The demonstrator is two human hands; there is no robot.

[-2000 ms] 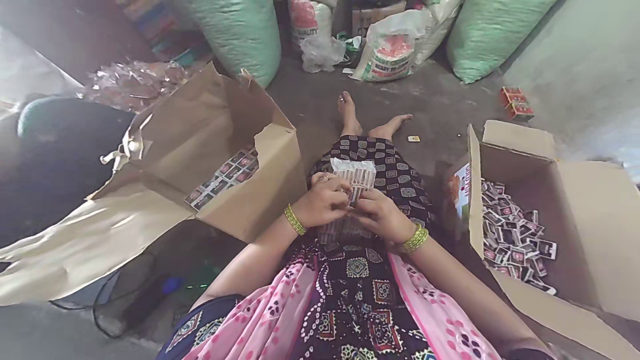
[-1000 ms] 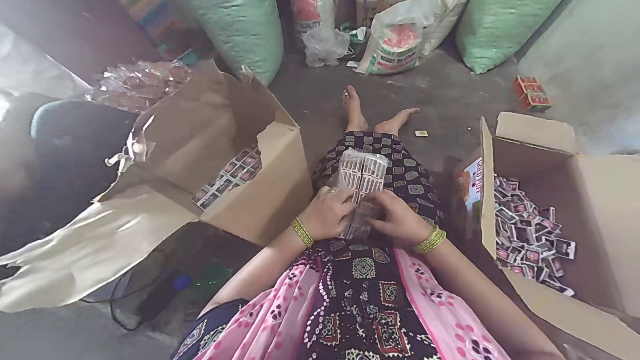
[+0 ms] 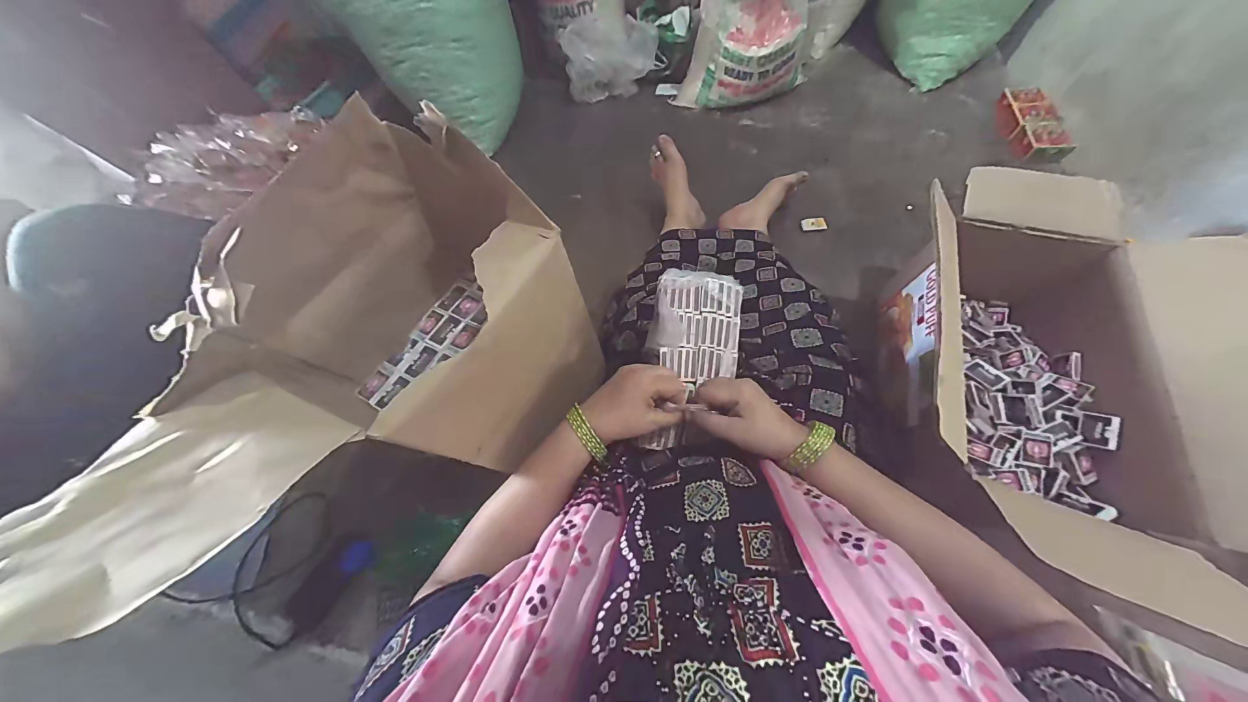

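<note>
A clear plastic pack of small boxes, matchbox-like (image 3: 700, 327), lies lengthwise on my lap. My left hand (image 3: 639, 405) and my right hand (image 3: 746, 414) meet at its near end, fingertips pinching the plastic film there. The thumbs and fingers nearly touch each other. What lies under the fingers is hidden. On the left stands an open cardboard box (image 3: 497, 370) holding rows of small boxes (image 3: 429, 341). To the right, another open carton (image 3: 1160, 390) holds a loose heap of small dark and pink boxes (image 3: 1033, 419).
Beyond my feet are green sacks (image 3: 439, 58) and a white printed sack (image 3: 746, 49). A red pack (image 3: 1035, 124) sits by the right wall, and one small box (image 3: 813, 224) lies on the floor. Clear plastic wrappers (image 3: 224, 161) are piled at the left. A black cable (image 3: 239, 585) lies at lower left.
Both hands have stayed at the pack's near end. The fingertips have come together there since one second ago, and more of the pack's upper face shows than two seconds ago.
</note>
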